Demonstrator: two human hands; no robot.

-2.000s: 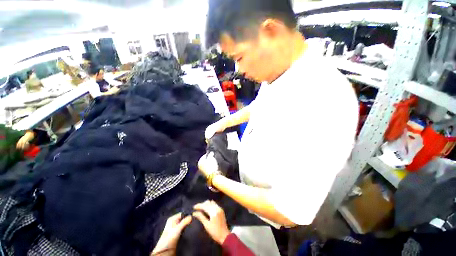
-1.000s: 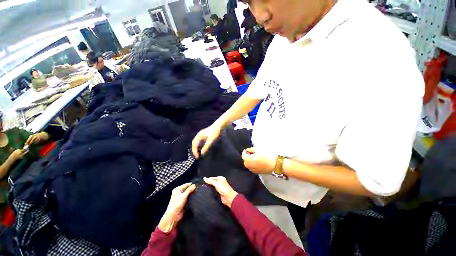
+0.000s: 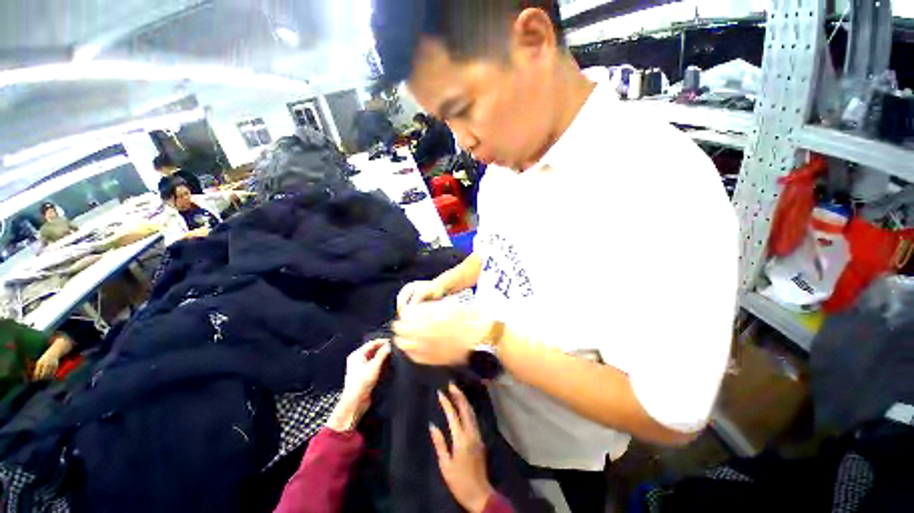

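A black garment piece (image 3: 413, 431) hangs in front of me at the table's near edge. My left hand (image 3: 365, 379) pinches its top edge between thumb and fingers. My right hand (image 3: 463, 447) lies on the cloth lower down on the right, fingers spread, not pinching it. The hands of a person in white (image 3: 437, 326) hold the top edge right beside my left fingertips. A navy heap of garments (image 3: 291, 271) covers the table on the left, with black-and-white checked cloth (image 3: 299, 419) showing at its near side. What the other person's fingers hold is hidden.
The person in white (image 3: 611, 230) stands close on the right. A perforated metal shelf (image 3: 777, 130) with red bags (image 3: 862, 263) is behind. A grey pile (image 3: 301, 165) lies at the heap's far end. Other people sit at the left.
My right hand has let go of the top edge and moved down onto the cloth. The other person's hands have moved in to the garment's top edge beside my left hand.
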